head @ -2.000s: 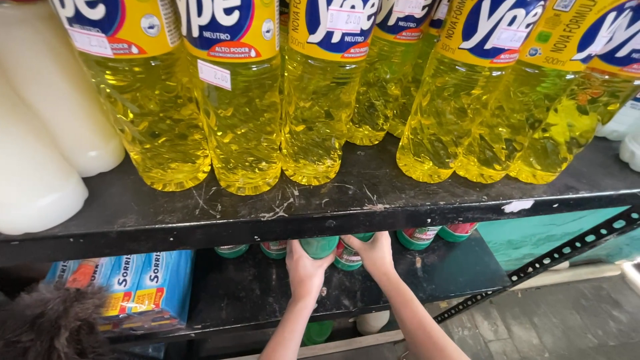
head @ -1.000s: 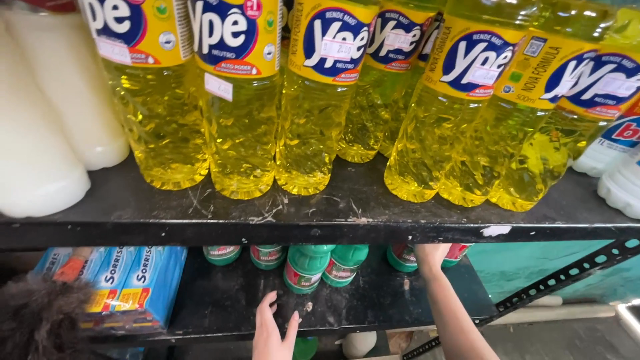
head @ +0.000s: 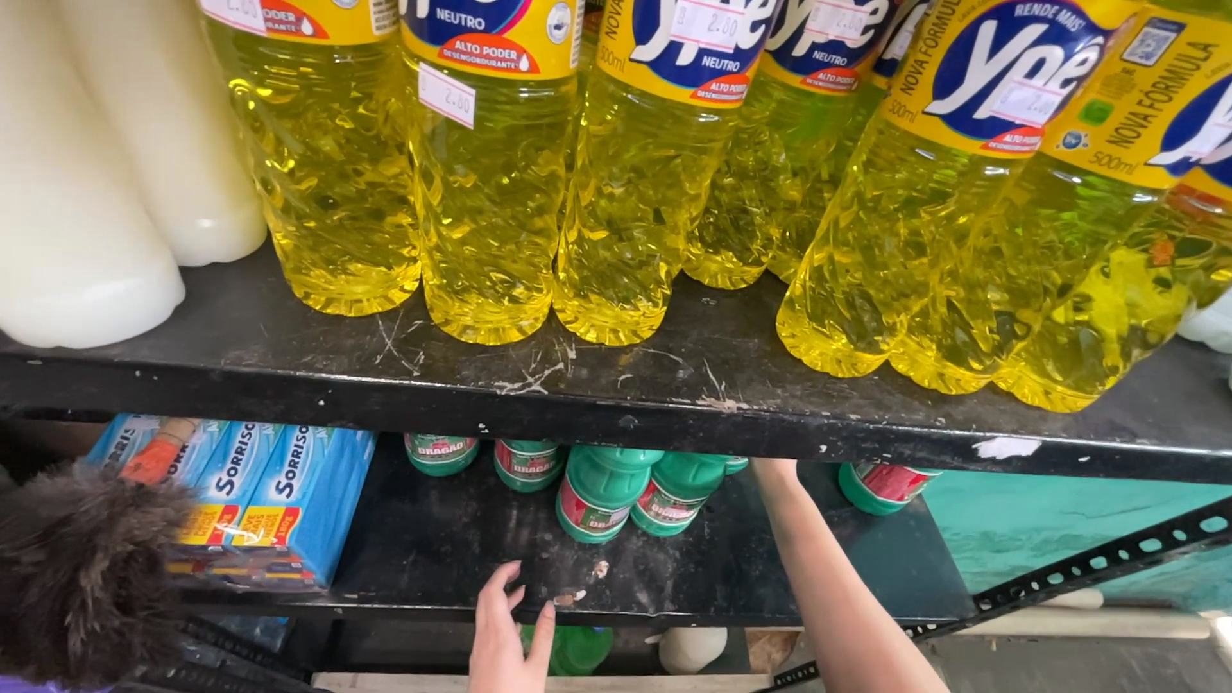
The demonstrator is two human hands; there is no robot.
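Observation:
Several green plastic bottles with red labels stand on the lower black shelf; two of them, one green bottle and its neighbour, stand side by side nearer the front. My left hand is held before the shelf's front edge, fingers apart, with nothing in it. My right forearm reaches in under the upper shelf, just right of the pair. Only the wrist edge of my right hand shows; its fingers and anything in them are hidden behind the upper shelf. Another green bottle stands further right.
Yellow dish-soap bottles and white bottles line the upper black shelf, whose edge hangs over the lower one. Blue toothpaste boxes and a dark furry thing are at left. A perforated metal upright slants at right.
Both hands were on the front green bottles two seconds ago. My left hand has let go and drawn back toward me; my right hand has moved right and deeper under the upper shelf.

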